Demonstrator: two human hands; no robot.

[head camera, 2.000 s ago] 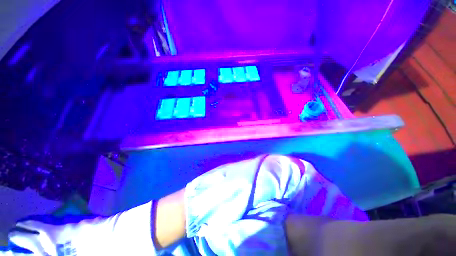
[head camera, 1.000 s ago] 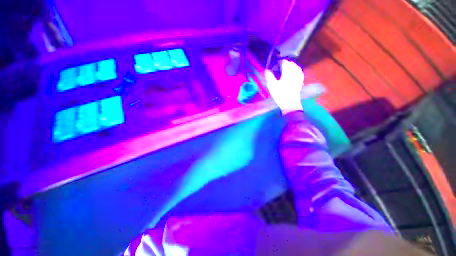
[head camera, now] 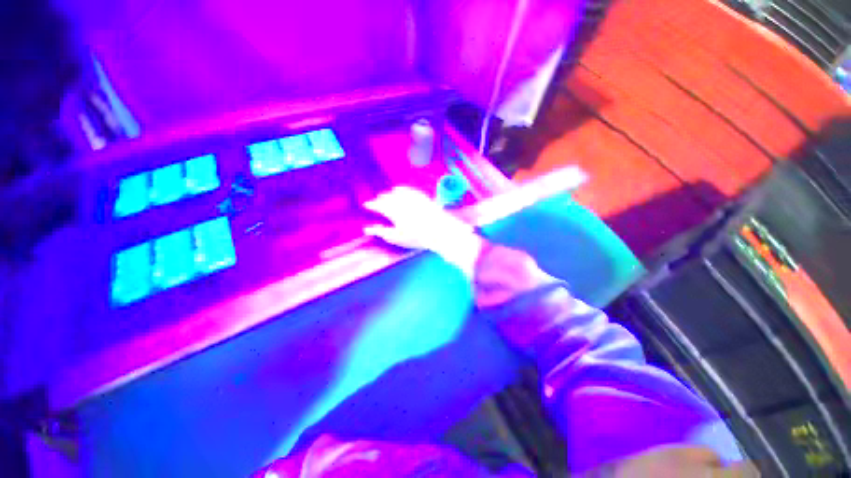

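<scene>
My right hand (head camera: 415, 219), glowing white, reaches in from the lower right over the tray's pale front rail (head camera: 271, 297). Its fingers point left and are apart, with nothing visible between them. Three blocks of glowing cyan circuit boards lie in a dark carrier (head camera: 303, 201): one at the back left (head camera: 168, 185), one at the back (head camera: 297, 151) and one at the front left (head camera: 174, 262). My right hand is right of the blocks, not touching them. My left hand is not in view; only pale sleeve cloth shows at the bottom edge.
A teal pot (head camera: 452, 189) and a pale bottle (head camera: 422, 143) stand at the tray's right end. A thin cable (head camera: 499, 84) hangs beside them. A red-orange slatted surface (head camera: 672, 103) lies right of the booth, with black bins (head camera: 737, 341) below. A teal-blue surface (head camera: 401, 327) fronts the rail.
The view has turned right. My right hand appeared at the booth's right side one second ago and has moved left to the front rail. The gloved hand seen earlier at lower left is out of view.
</scene>
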